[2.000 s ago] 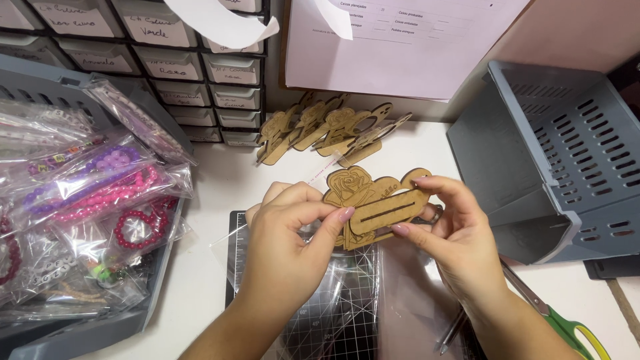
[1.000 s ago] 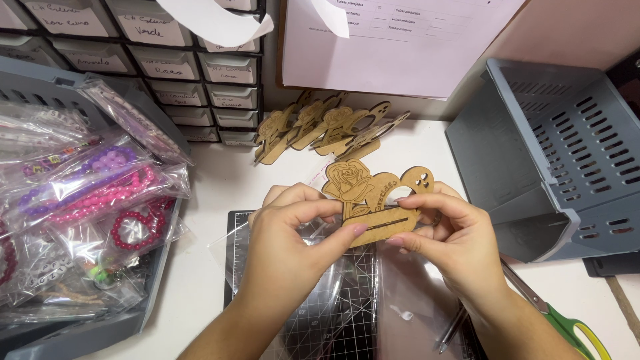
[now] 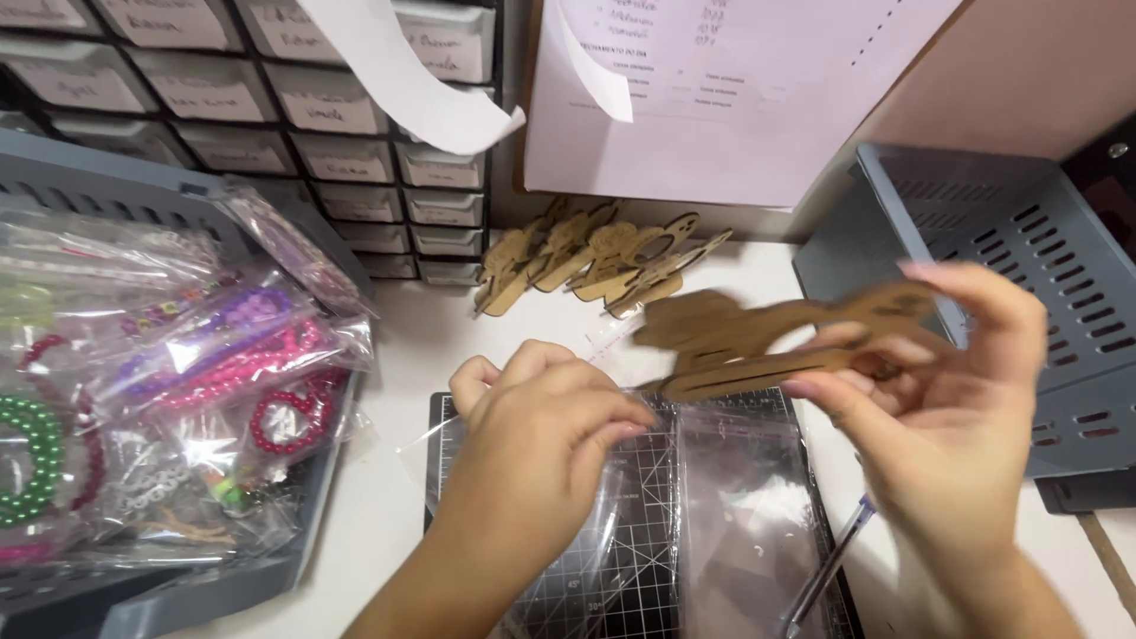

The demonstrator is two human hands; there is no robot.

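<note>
My right hand (image 3: 932, 390) grips the right part of a thin wooden cutout (image 3: 737, 342) together with a slotted wooden strip (image 3: 754, 373); both are blurred by motion. My left hand (image 3: 568, 435) is off the pieces, just left of them, its thumb and fingertips close together with nothing visible between them. Beneath the hands lie a black cutting mat (image 3: 621, 550) with a white grid and a clear plastic bag (image 3: 745, 524). Several similar wooden pieces (image 3: 612, 253) stand in a row at the back, against the wall.
A grey bin (image 3: 333, 479) of bagged bead strings fills the left, before a rack of labelled drawers (image 3: 346, 160). An open grey basket (image 3: 1056, 319) stands at right. A pen (image 3: 830, 564) lies by the mat. A written sheet (image 3: 692, 133) and a curled paper strip (image 3: 426, 98) hang above.
My left hand has let go of the wooden pieces, which both hands held before. My right hand has moved them to the right and tilted them.
</note>
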